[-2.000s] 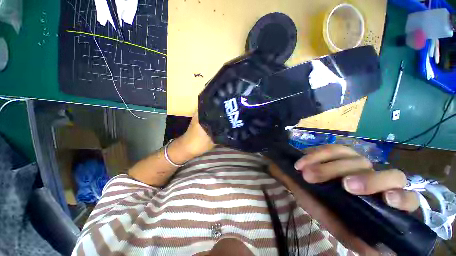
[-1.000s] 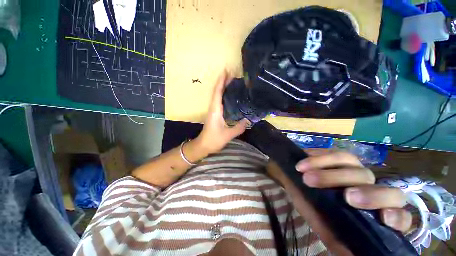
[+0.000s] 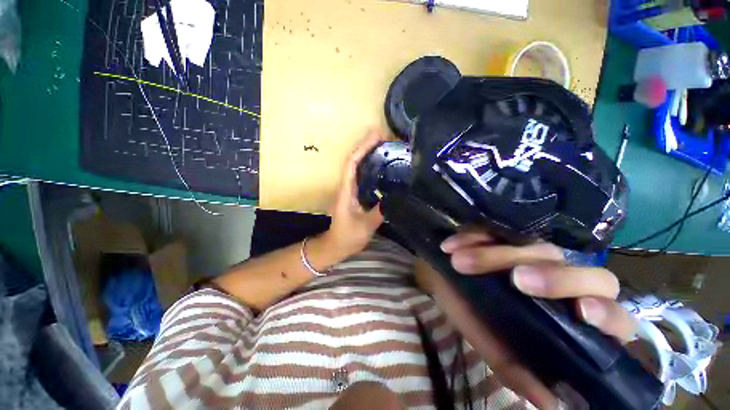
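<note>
Black headphones with light lettering on a glossy earcup [image 3: 512, 160] are held above the cardboard sheet [image 3: 320, 104]. My left hand [image 3: 352, 200] grips a dark part at the left of the headphones. My right hand [image 3: 552, 284] is wrapped around a thick black cylinder [image 3: 560, 344], perhaps an electric screwdriver, whose upper end meets the headphones near my left hand. The exact contact is hidden. A round black ear cushion [image 3: 420, 92] shows behind the headphones.
A black cutting mat [image 3: 176, 136] with white pieces [image 3: 188, 36] is at the left. A tape roll [image 3: 544, 64] is behind the headphones. Blue bins [image 3: 688, 144] and cables are at the right. White headband parts [image 3: 680, 340] hang at the lower right. An open carton [image 3: 124, 236] is below the bench.
The headphones have turned in my left hand and come lower, towards me, since a second ago. The ear cushion and tape roll show again. My right hand has shifted slightly left with the cylinder.
</note>
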